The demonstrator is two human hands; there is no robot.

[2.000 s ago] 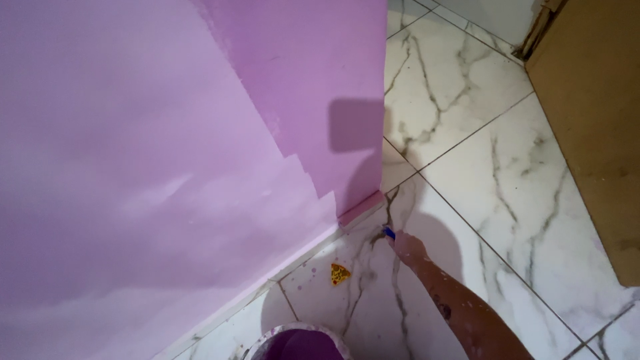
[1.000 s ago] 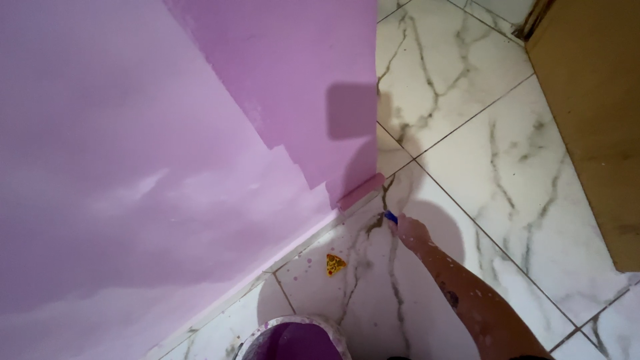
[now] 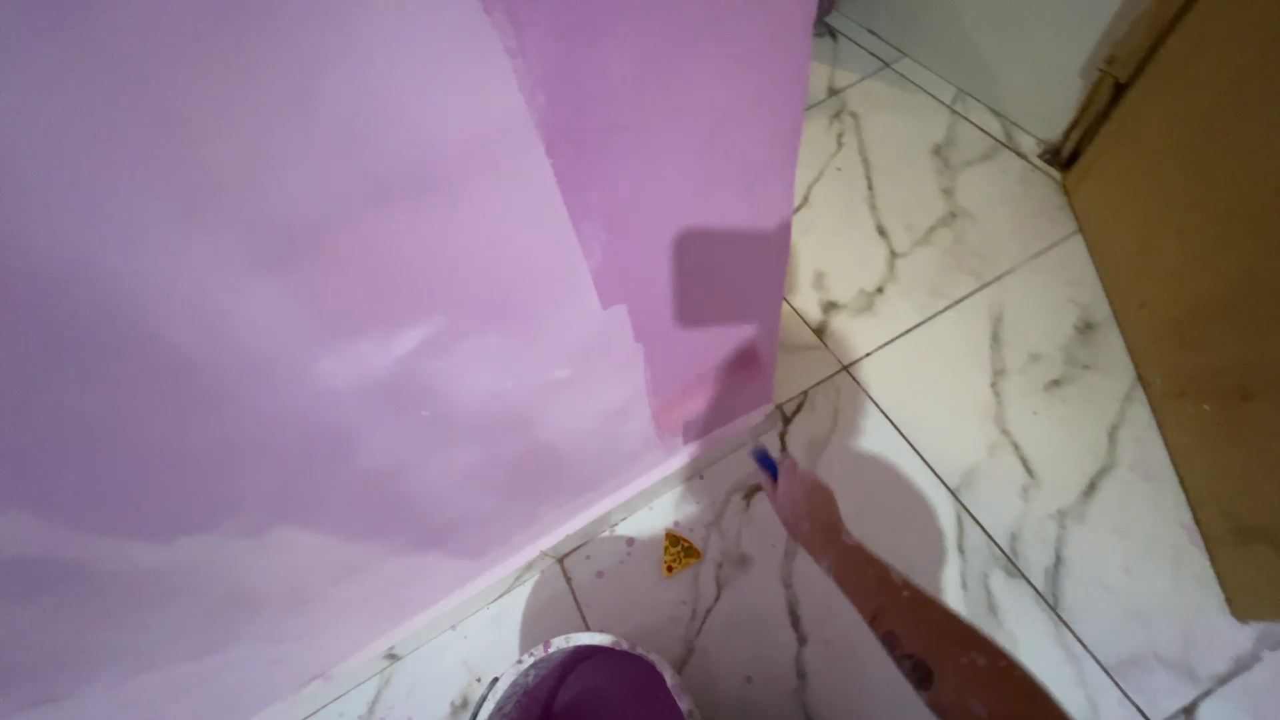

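My right hand (image 3: 806,500) is closed around the blue handle (image 3: 766,463) of a paint tool, low beside the foot of the wall. The tool's pink, blurred head (image 3: 705,392), apparently a roller, lies against the lower wall near its outer corner. Darker, freshly coated purple paint (image 3: 640,120) covers a strip along that corner, with a stepped edge against the lighter purple wall (image 3: 300,300). A bucket (image 3: 585,640) of purple paint stands at the bottom of the view. My left hand is out of sight.
A white skirting (image 3: 600,515) runs along the wall's base. Marble-look floor tiles (image 3: 960,380) bear paint drops and a small yellow triangular piece (image 3: 680,553) resembling a pizza slice. A brown door or panel (image 3: 1190,300) stands at the right, near a pale wall (image 3: 1000,50).
The pink tool head has moved off the skirting line onto the wall just above it. My right hand still holds the blue handle.
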